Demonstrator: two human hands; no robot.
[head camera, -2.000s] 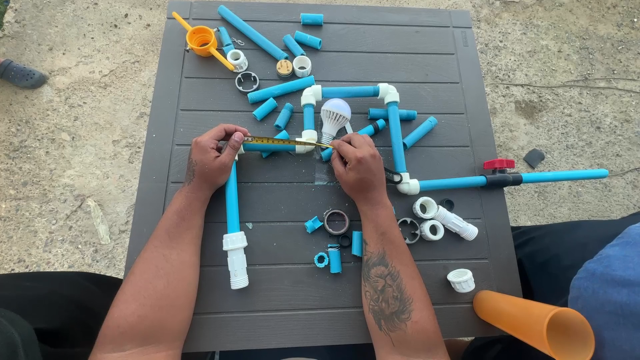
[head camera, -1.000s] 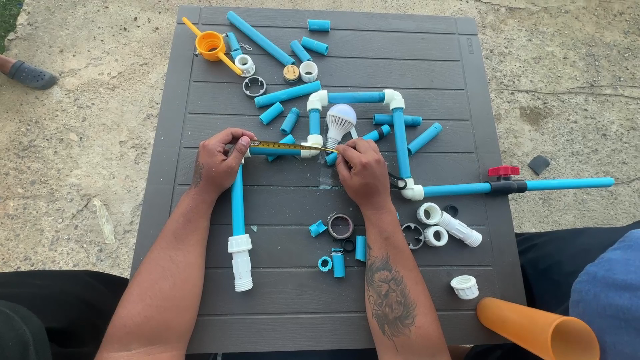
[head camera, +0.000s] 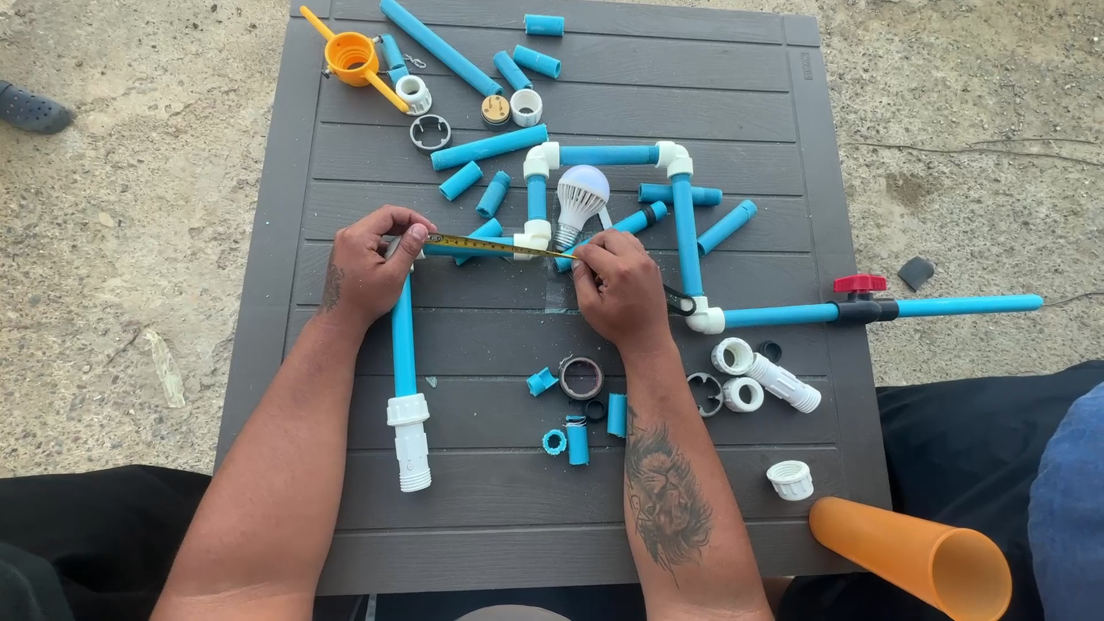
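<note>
Between my hands a yellow tape measure blade (head camera: 496, 246) is stretched just over a short blue pipe (head camera: 466, 249). My left hand (head camera: 375, 259) pinches its left end by the corner where a longer blue pipe (head camera: 404, 341) runs down to a white threaded fitting (head camera: 410, 444). My right hand (head camera: 623, 285) pinches the other end, right of a white elbow (head camera: 532, 237). The joined pipe frame continues over white elbows to a valve with a red handle (head camera: 859, 285) at the right. An LED bulb (head camera: 582, 194) lies inside the frame.
Loose cut blue pipes (head camera: 490, 148), an orange ring with two handles (head camera: 352, 59) and white collars (head camera: 526, 108) lie on the slatted table (head camera: 483, 552). More fittings (head camera: 733, 355) lie right of my forearm. An orange tube (head camera: 906, 552) overhangs the near right corner. Another person's shoe (head camera: 33, 108) is at far left.
</note>
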